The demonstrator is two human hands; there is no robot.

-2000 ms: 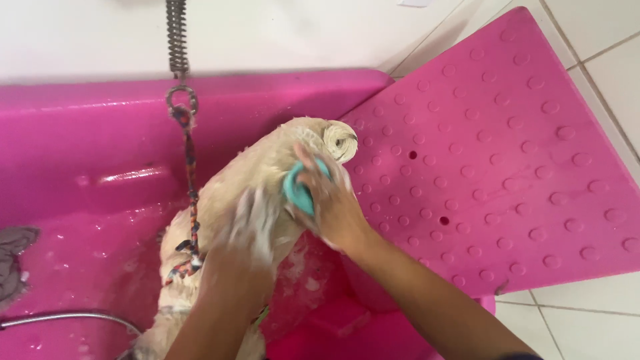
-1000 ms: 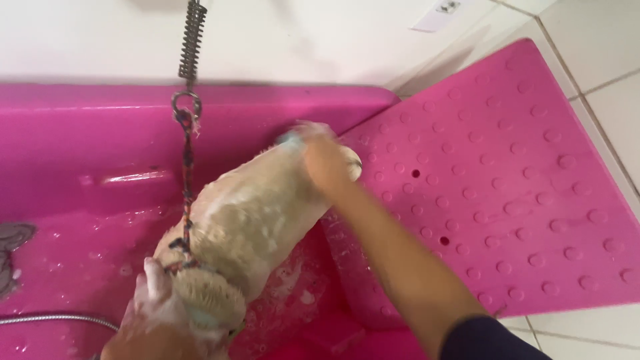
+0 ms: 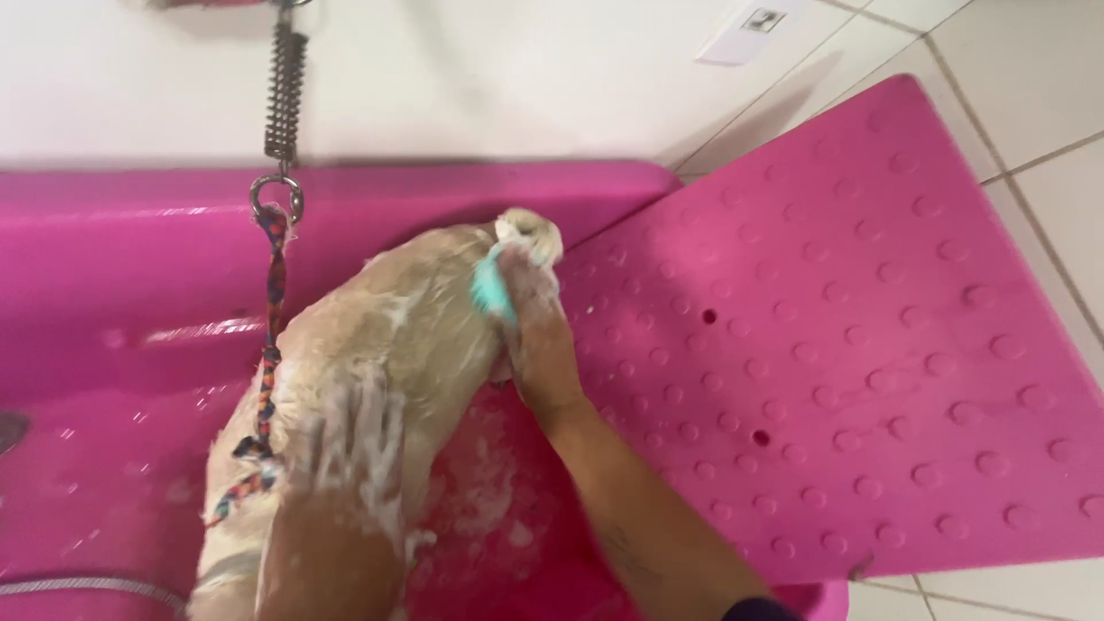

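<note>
A wet, lathered light-coated dog [image 3: 371,319] stands in a pink tub [image 3: 112,259], its curled tail [image 3: 530,231] toward the upper right. My left hand [image 3: 349,440], covered in suds, lies flat on its back with fingers apart. In my right hand [image 3: 535,310] is a turquoise scrubber [image 3: 492,286], pressed to the rump just below the tail. A braided multicolored cord [image 3: 272,319] runs from a metal ring [image 3: 277,198] under a coil spring [image 3: 285,95] down to the dog's neck. The dog's head is mostly out of view.
A pink studded ramp panel [image 3: 828,345] slopes at the right. A metal shower hose [image 3: 95,586] lies at the lower left, with a dark object [image 3: 10,429] at the left edge. White wall [image 3: 517,78] with an outlet plate [image 3: 750,30] stands behind; suds lie on the tub floor.
My left hand has moved from near the dog's head onto its back. My right hand with the scrubber has come back from the rump's far side to below the tail.
</note>
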